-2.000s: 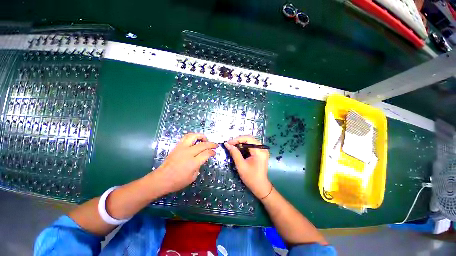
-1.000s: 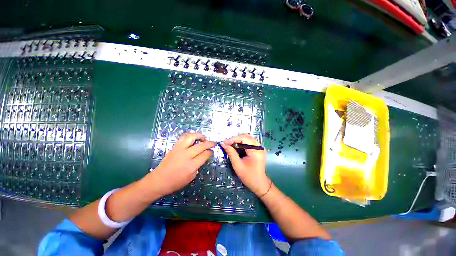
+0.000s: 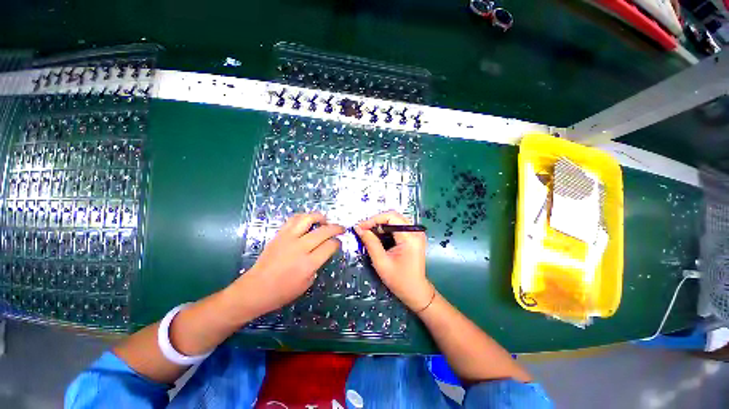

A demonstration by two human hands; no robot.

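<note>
A clear blister tray with rows of small dark components lies in front of me. My left hand is over its middle, fingertips pinched on a tiny component, mostly hidden. My right hand is just right of it, holding dark, pen-like tweezers between thumb and fingers. The tips of both hands nearly meet at the component. A row of dark tailed components shows on the white strip above my hands.
Another filled blister tray lies at left. Small loose black parts are scattered right of the middle tray. A yellow bin holds white, grey-patterned and amber pieces. A white post, a fan and a cable are at right.
The camera view has shifted slightly. Both hands stay together at the same place over the tray, with only small movements of the fingers and tweezers.
</note>
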